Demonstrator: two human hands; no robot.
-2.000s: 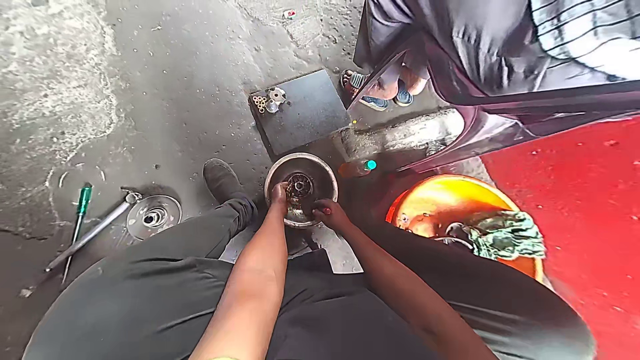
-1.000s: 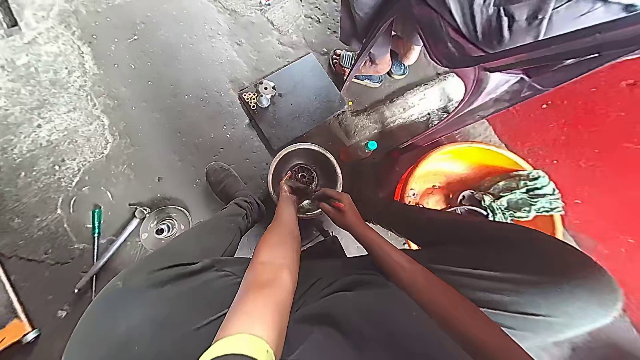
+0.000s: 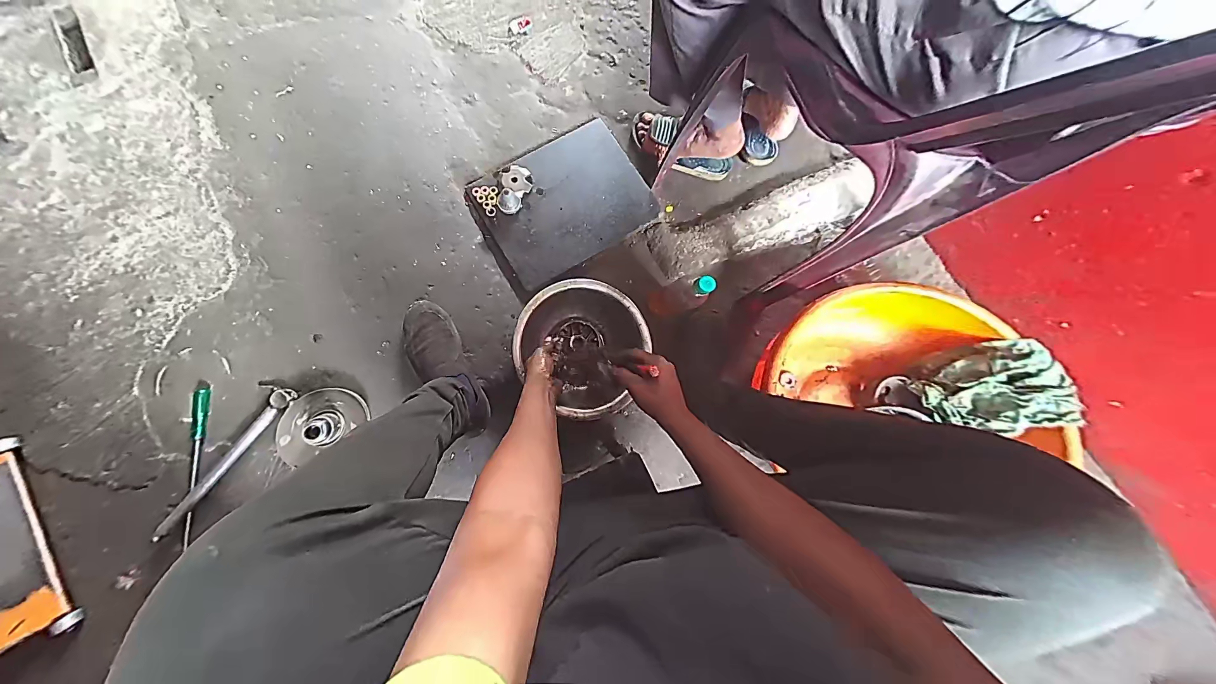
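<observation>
Between my legs stands a round metal basin (image 3: 635, 318) with a dark, round metal part (image 3: 578, 340) in it. My left hand (image 3: 541, 366) is at the left side of that part, fingers bent against it; how firmly it grips is hidden. My right hand (image 3: 655, 382) is closed at the basin's right rim around a small tool with a red handle (image 3: 650, 370). The tool's far end points toward the part but is blurred.
A dark flat board (image 3: 579, 204) bears small rings (image 3: 484, 198) and metal parts. At left lie a green-handled screwdriver (image 3: 199, 413), a metal bar (image 3: 228, 461) and a metal disc (image 3: 347, 408). An orange tub (image 3: 836, 313) holds a cloth (image 3: 1007, 389). Another person's feet (image 3: 708, 157) are beyond.
Both hands have stayed at the basin, with the right hand still near its right side. The view has shifted slightly, bringing the orange and black object at the left edge into sight.
</observation>
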